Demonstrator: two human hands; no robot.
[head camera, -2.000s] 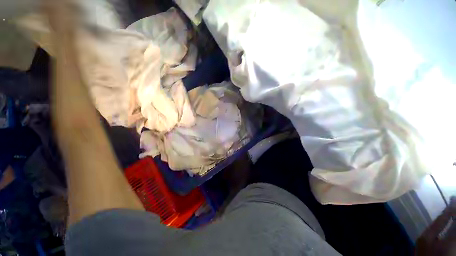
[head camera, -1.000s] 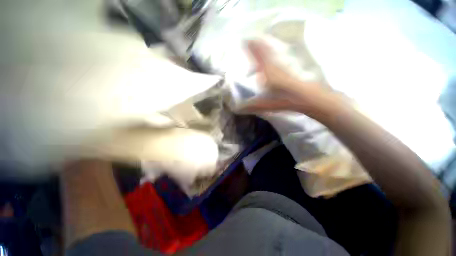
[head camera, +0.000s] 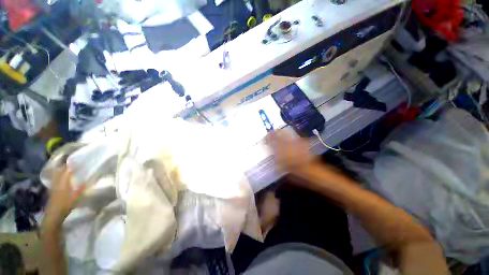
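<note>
Cream garment cloth (head camera: 147, 198) lies heaped over the left part of the sewing table and hangs over its front edge. The white sewing machine (head camera: 241, 88) stands behind it; the lamp glare hides the needle area. My left hand (head camera: 63, 188) is at the left edge of the cloth, blurred; I cannot tell whether it grips it. My right hand (head camera: 287, 150) is blurred on the table right of the cloth, close to the small thread snips (head camera: 265, 120); its fingers' grip is unclear.
A smartphone (head camera: 299, 110) with a white cable lies right of the snips. A black scrap (head camera: 365, 96) lies further right. Grey-white cloth (head camera: 439, 172) is piled at the right. Cut parts (head camera: 102, 99) are stacked behind the machine at left. Yellow-handled scissors (head camera: 13, 72) lie at far left.
The view has swung up from the lap and heaped cloth to the machine. The cream cloth now lies over the table, with my left hand beside it and my right hand near the snips.
</note>
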